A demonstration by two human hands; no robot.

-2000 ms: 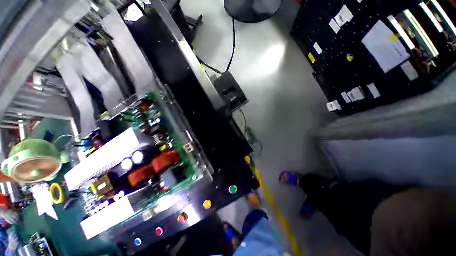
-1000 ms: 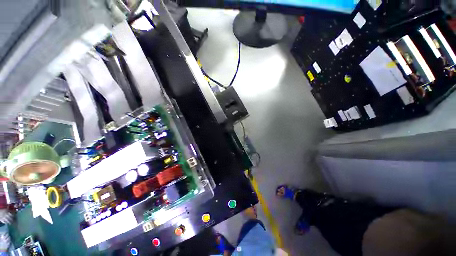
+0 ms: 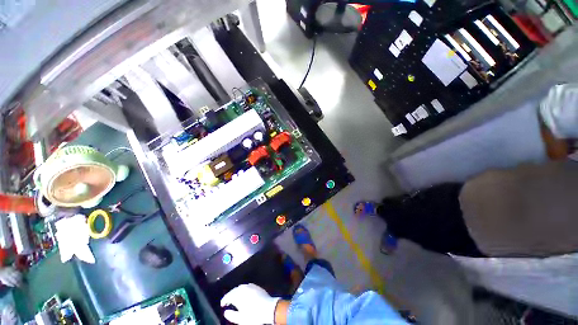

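Observation:
A green circuit board [image 3: 296, 169] with silver-white heat sinks and red-orange coils sits in the black test fixture [image 3: 290, 216]. My left hand [image 3: 250, 305], white-gloved, is at the bottom, below the fixture's front edge and touching neither board nor fixture. Its fingers are bent and partly apart, with nothing visible in them; its underside is hidden. My right hand is not in view. Another green board [image 3: 184, 306] lies cut off at the bottom left, left of my hand.
A green fan [image 3: 79, 178], tape ring [image 3: 99, 223], dark-handled tool [image 3: 130, 225], white cloth [image 3: 74, 238] and dark mouse [image 3: 155, 255] are on the bench [image 3: 114, 273]. A person in dark trousers [image 3: 421, 219] stands right; a gloved hand [image 3: 563, 109] shows there. A black rack [image 3: 386, 73] stands behind.
The view has shifted, putting the fixture higher and farther right. My gloved left hand and blue sleeve have come in at the bottom. The mouse and a board at bottom left now show.

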